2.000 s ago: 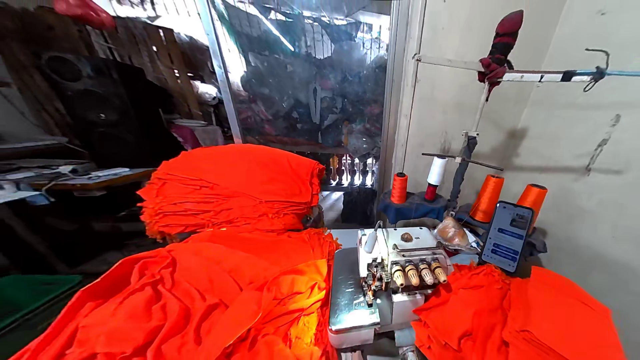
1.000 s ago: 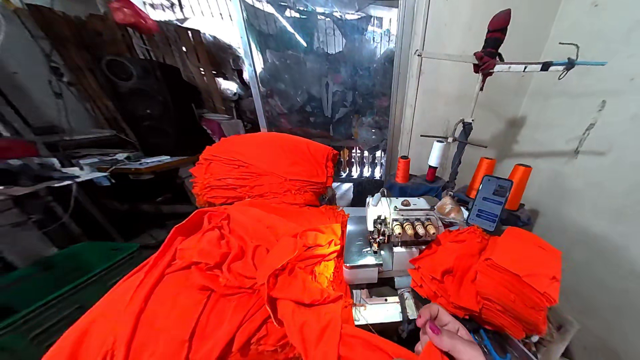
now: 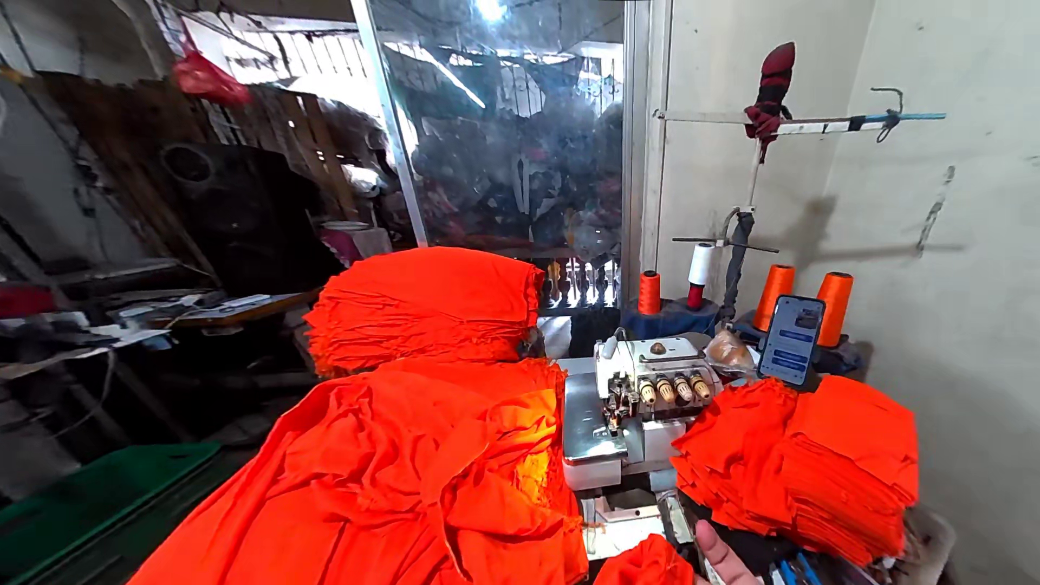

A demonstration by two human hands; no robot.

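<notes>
At the bottom edge, right of centre, part of my right hand (image 3: 721,556) shows beside a bunched piece of orange fabric (image 3: 646,562); whether its fingers hold the fabric is hidden. My left hand is out of view. A large loose heap of orange fabric (image 3: 390,471) fills the lower left and middle, with a folded orange stack (image 3: 431,301) behind it. The white overlock sewing machine (image 3: 658,366) stands right of the heap, its metal plate (image 3: 591,422) bare. Another stack of orange pieces (image 3: 845,463) lies to its right.
Orange thread cones (image 3: 774,298), a white cone (image 3: 701,264) and a propped smartphone (image 3: 790,341) stand behind the right stack. A thread stand (image 3: 751,187) rises by the wall. At left are a green crate (image 3: 106,496), a cluttered table (image 3: 244,309) and a dark loudspeaker (image 3: 236,211).
My right hand, absent two seconds ago, came into view at the bottom one second ago and now sits lower at the edge. A bunched orange piece now shows beside it.
</notes>
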